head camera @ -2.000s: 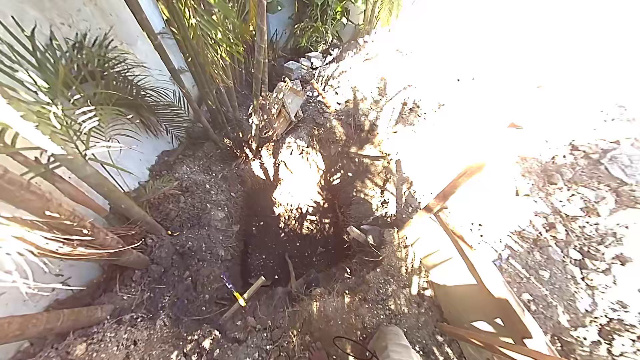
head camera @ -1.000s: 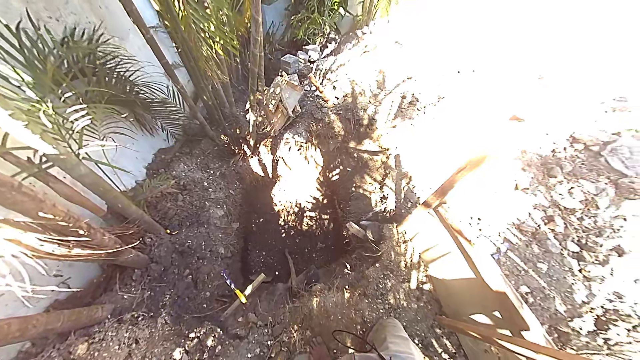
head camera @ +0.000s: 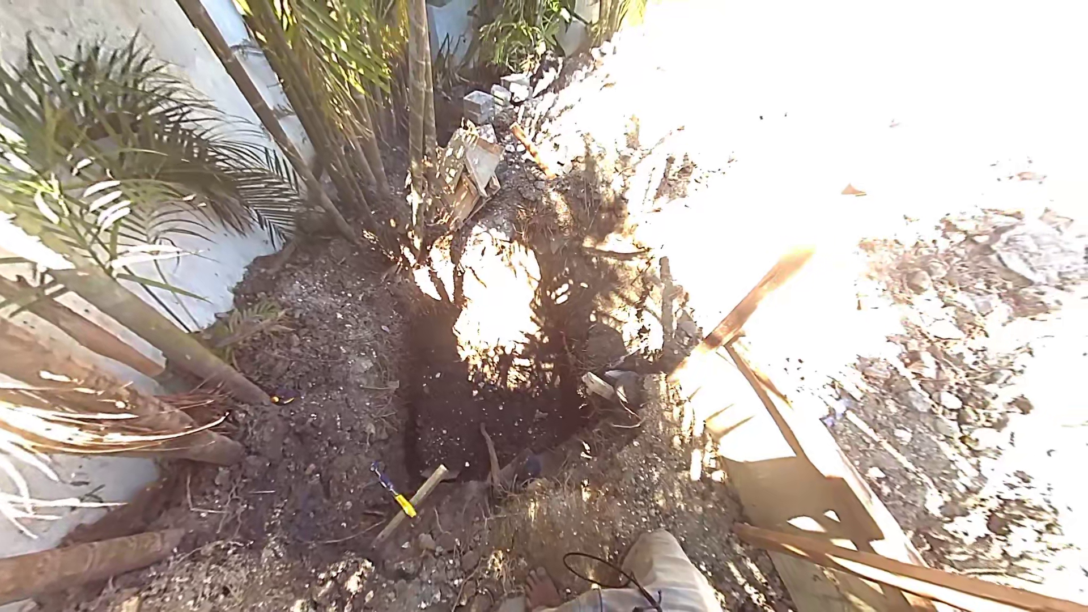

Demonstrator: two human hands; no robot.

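Observation:
Neither of my hands can be made out as holding anything; both appear out of view. A dug hole (head camera: pixel 501 416) with dark soil lies at the middle, its far side lit by bright sun. On the near left rim rests a small tool with a yellow handle and blue part (head camera: pixel 394 491), its exact kind unclear. Beside it a short wooden stick (head camera: pixel 410 505) lies at a slant. My clothed leg (head camera: pixel 667 569) shows at the bottom edge, with a thin dark cord (head camera: pixel 608 571) looped beside it. A bare foot seems to show partly left of the leg.
Palm stems (head camera: pixel 161 336) and fronds stand along a white wall (head camera: pixel 212 280) at left. Wooden boards (head camera: pixel 799 501) lie at lower right, with a plank (head camera: pixel 752 302) slanting up. Broken blocks (head camera: pixel 480 106) lie beyond the hole. Rubble (head camera: pixel 943 340) covers the right side.

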